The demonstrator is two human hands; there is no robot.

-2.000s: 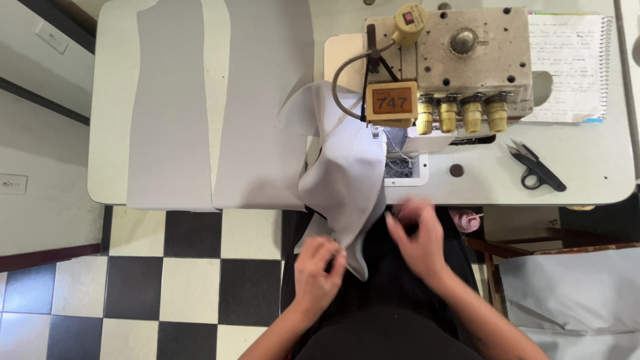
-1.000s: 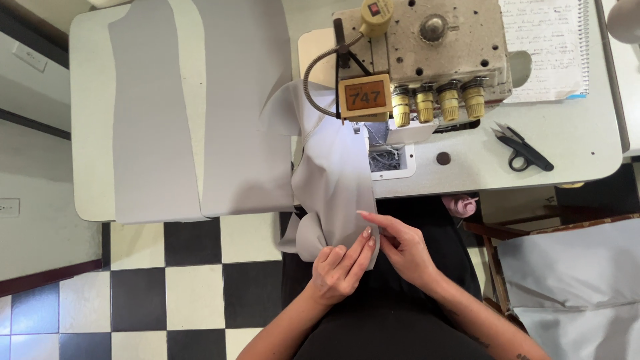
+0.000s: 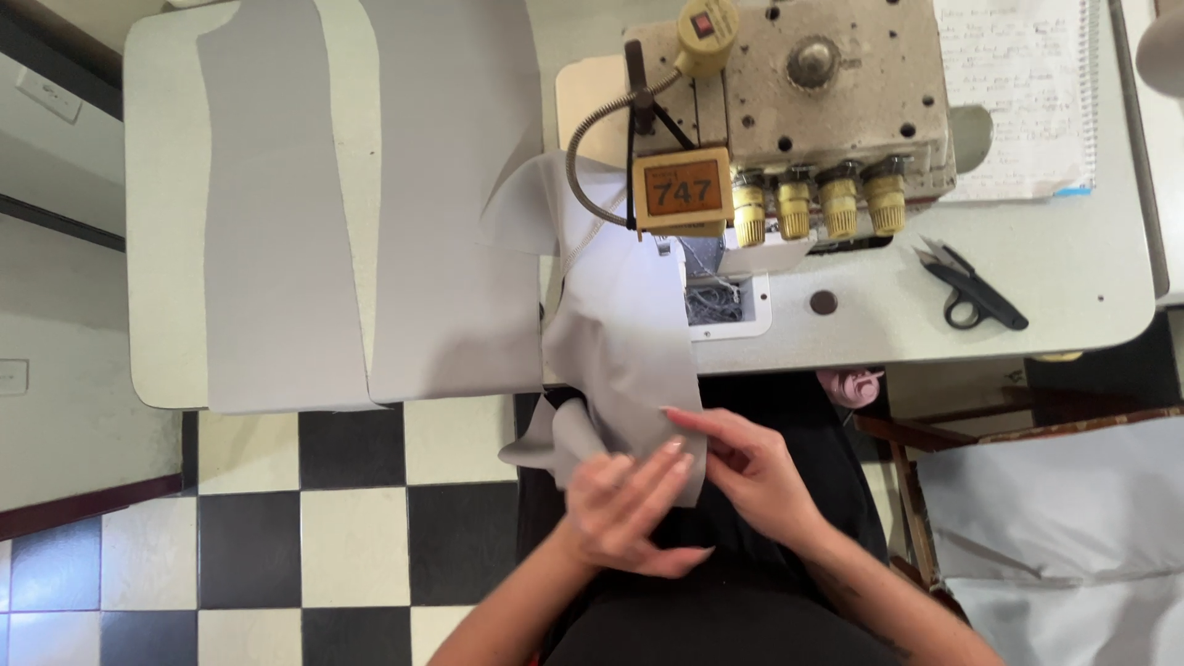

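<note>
A grey fabric piece (image 3: 620,342) runs from under the lamp of an overlock sewing machine (image 3: 832,83) down over the table's front edge to my lap. My right hand (image 3: 754,462) pinches its right edge between thumb and fingers. Across the lower part of the cloth lies my left hand (image 3: 634,509), fingers extended and thumb apart; whether it grips any cloth cannot be told. A seam with visible stitching curves through the cloth near the lamp. The needle area is partly hidden by the lamp and a box bearing a number.
Two flat grey fabric panels (image 3: 277,231) lie on the left of the white table (image 3: 1027,324). Black thread snips (image 3: 971,287) and a handwritten spiral notebook (image 3: 1017,102) are at the right. Grey cloth covers a chair (image 3: 1054,499) at lower right; a pink item (image 3: 849,387) hangs below the edge.
Two seconds ago my hands were apart, with the right one off the cloth; they came together at its lower right edge. Since one second ago, my left fingers have spread.
</note>
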